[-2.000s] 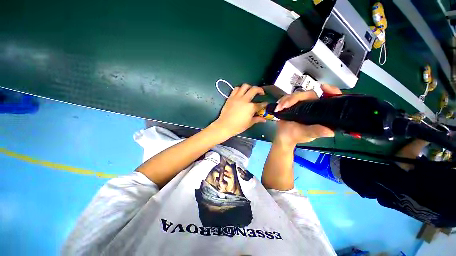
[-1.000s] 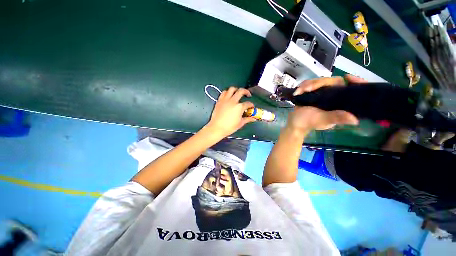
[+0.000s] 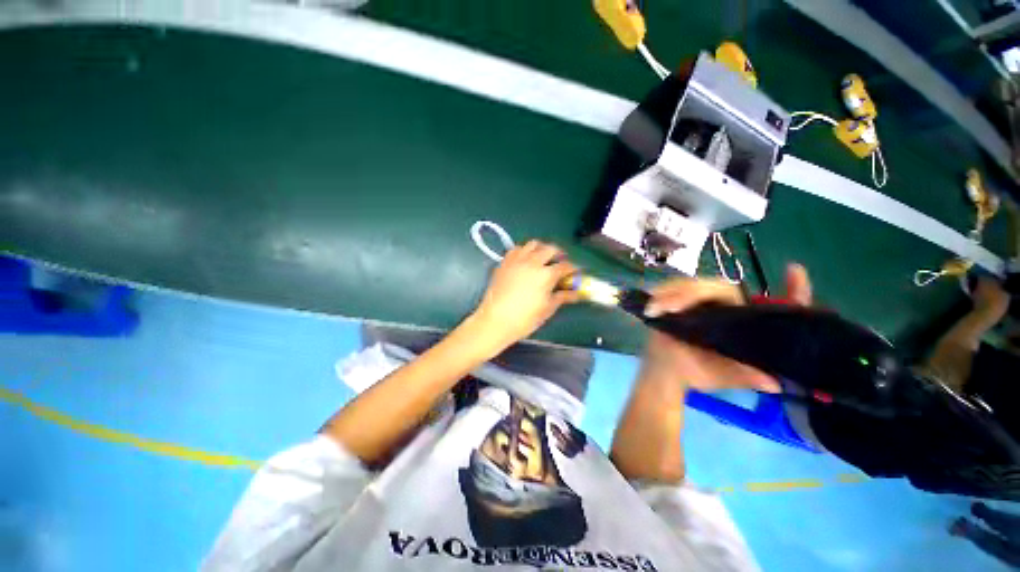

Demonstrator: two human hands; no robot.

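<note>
My left hand [image 3: 523,293] holds a small yellow-and-white device [image 3: 593,291] near the bench's front edge, mostly hidden in the fingers. Its white cord loop [image 3: 490,238] lies on the green bench beyond the hand. My right hand [image 3: 716,335] is wrapped around a thick black electric screwdriver [image 3: 783,342], blurred, held nearly level. Its front end meets or nearly meets the device's right end; the bit itself is hidden or too small to tell.
A silver-grey screw feeder [image 3: 719,151] with a white front stands on the green bench [image 3: 336,190] beyond my hands. A thin dark stick [image 3: 758,264] lies right of it. Yellow devices [image 3: 856,136] lie farther back. Another person's arm [image 3: 964,335] is at the right edge.
The screwdriver's front has moved from the feeder front to the device in my left hand. A second before that, it was also at the device. The view has shifted.
</note>
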